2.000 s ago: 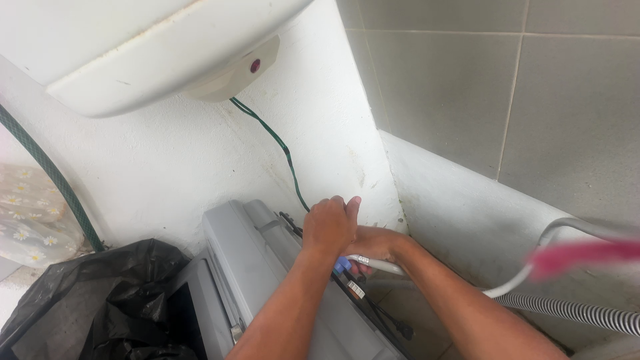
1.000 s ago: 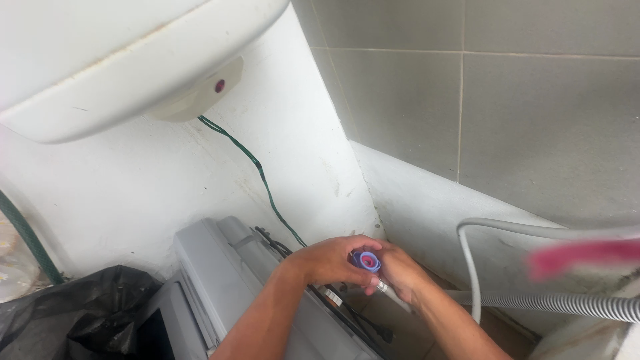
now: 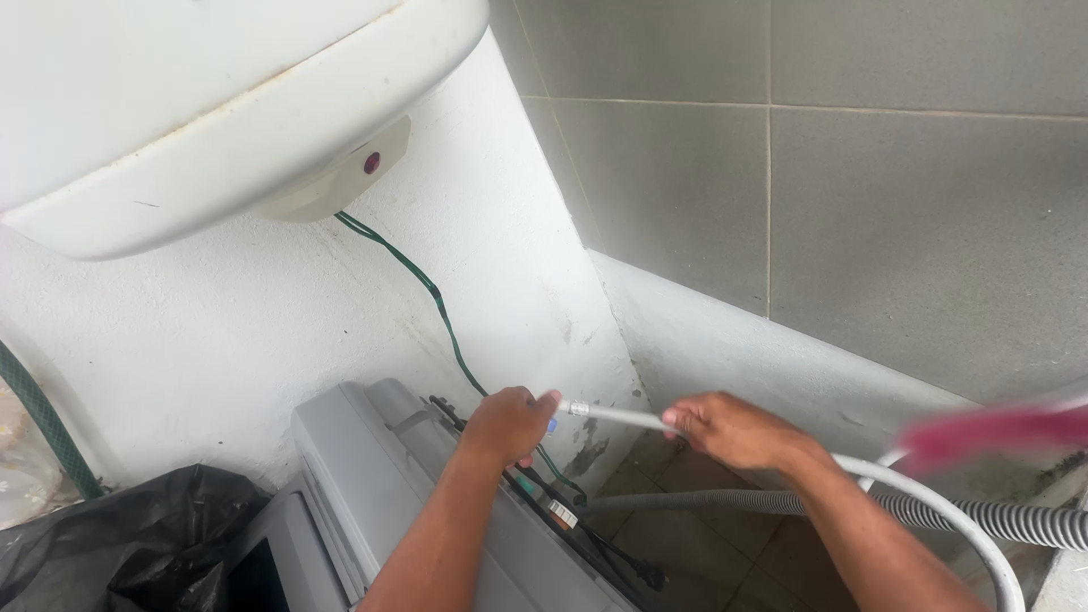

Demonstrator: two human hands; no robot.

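A light grey hose runs between my two hands, behind a grey plastic appliance, probably a washing machine. My left hand is closed around the hose's end fitting; only a bit of its blue part shows beside the fingers. Further along, my right hand pinches the hose between thumb and fingers. From there the hose loops down at the lower right. Below my left hand, dark cables with a white tag hang along the appliance's back edge.
A white water heater hangs at the upper left, with green wires running down. A black plastic bag and a green hose are at the left. A corrugated grey hose crosses the lower right, beneath a blurred pink object.
My hands were close together around the hose end, its blue and red fitting facing up. Now they are apart, my right hand further along the hose, which is stretched between them.
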